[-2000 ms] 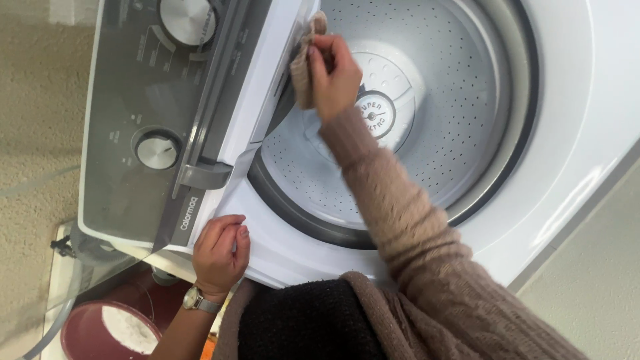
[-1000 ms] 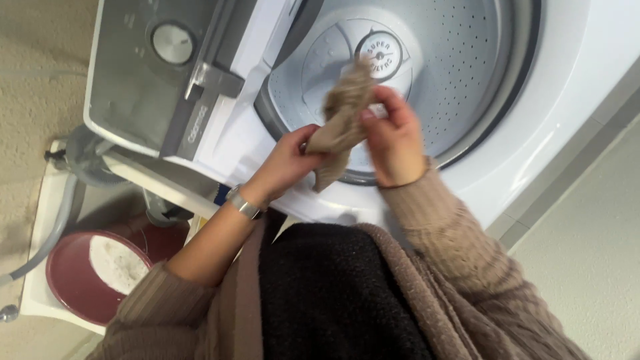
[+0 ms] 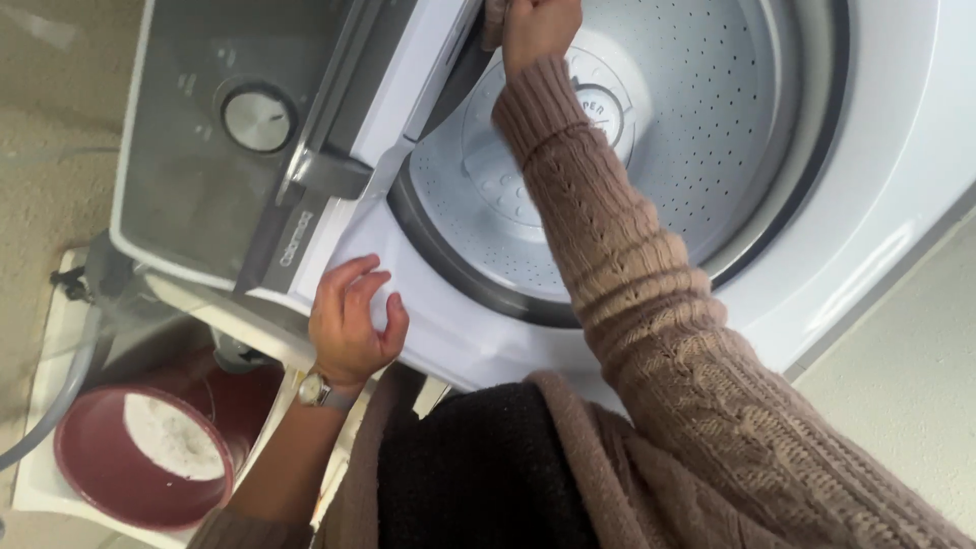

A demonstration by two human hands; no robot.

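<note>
A top-loading washing machine [image 3: 877, 145] stands in front of me with its perforated metal drum [image 3: 686, 175] uncovered. My right hand [image 3: 541, 30], cut off by the top edge of the view, holds a beige cloth [image 3: 495, 23] at the drum's upper left rim. Only a small part of the cloth shows. My left hand [image 3: 352, 320], with a wristwatch [image 3: 324, 390] on the wrist, is at the white front left corner of the machine top, fingers curled apart and nothing in them. Whether it touches the surface I cannot tell.
The grey control panel [image 3: 206, 191] with a round knob [image 3: 258, 118] lies left of the drum, beside the raised lid's hinge [image 3: 332, 174]. At lower left, a dark red bucket [image 3: 91, 465] with white contents stands near a grey hose [image 3: 61, 404].
My hands were together on the cloth one second ago. Since then, my left hand has let go and moved to the machine's corner, while my right has carried the cloth up to the rim.
</note>
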